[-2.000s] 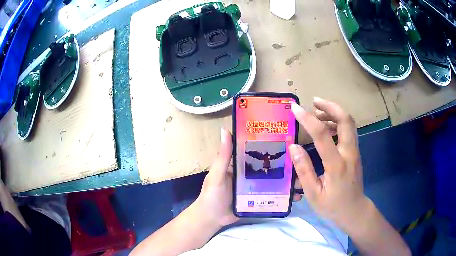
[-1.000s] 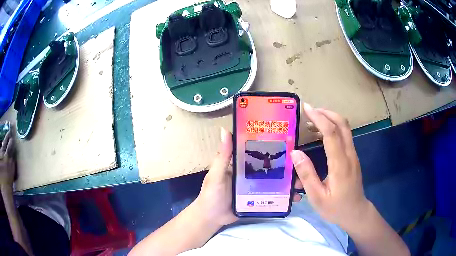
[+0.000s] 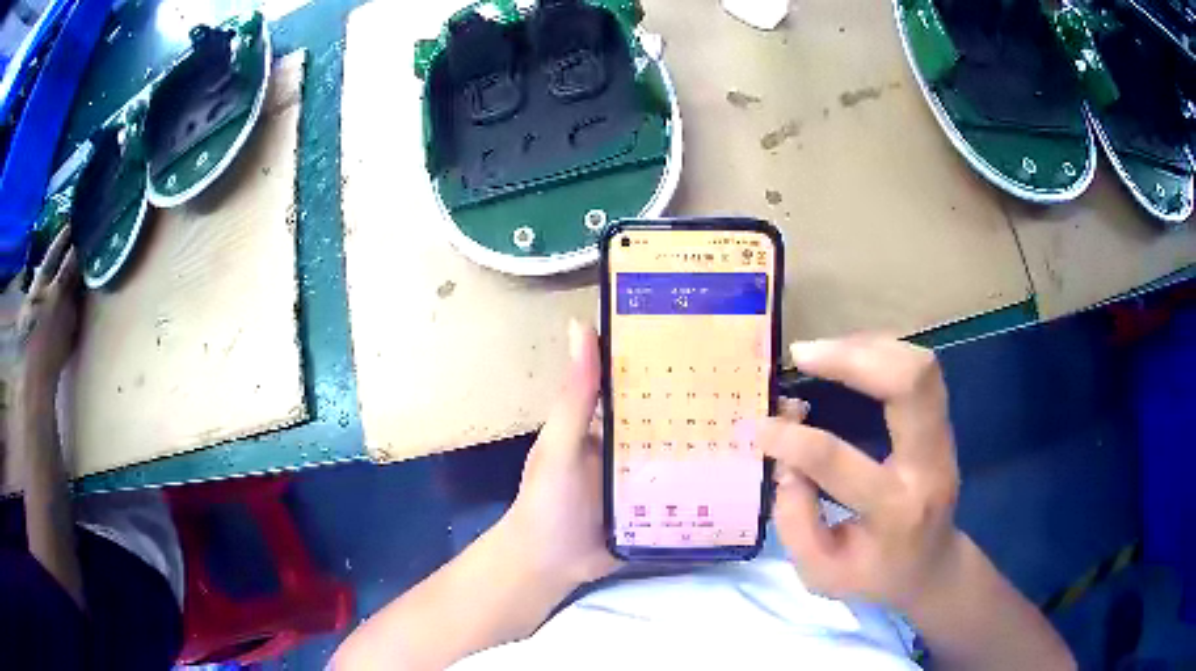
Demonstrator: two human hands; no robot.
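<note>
A black-edged smartphone [image 3: 689, 393] stands upright over my lap, its lit screen showing a yellow and pink page with a calendar-like grid. My left hand [image 3: 564, 485] holds it at its left and lower edges, thumb along the side. My right hand [image 3: 872, 472] is at its right edge with fingers bent, the index fingertip near the screen; some fingers are behind or beside the phone. A green housing [image 3: 564, 203] with a black insert [image 3: 544, 98] and white rim lies on the cardboard mat [image 3: 394, 328] just beyond the phone.
More green housings [image 3: 1003, 151] with black inserts are grouped at the right. At the left, another worker's hand [image 3: 53, 282] touches green housings [image 3: 210, 112] by a second cardboard sheet [image 3: 197, 354]. A white object [image 3: 757, 11] lies at the top edge. A red stool [image 3: 256, 570] stands below.
The screen has changed from a pink page with a bird picture to the grid page. My right hand's fingers have bent and lowered. The neighbour's hand has reached forward; the left housings have shifted.
</note>
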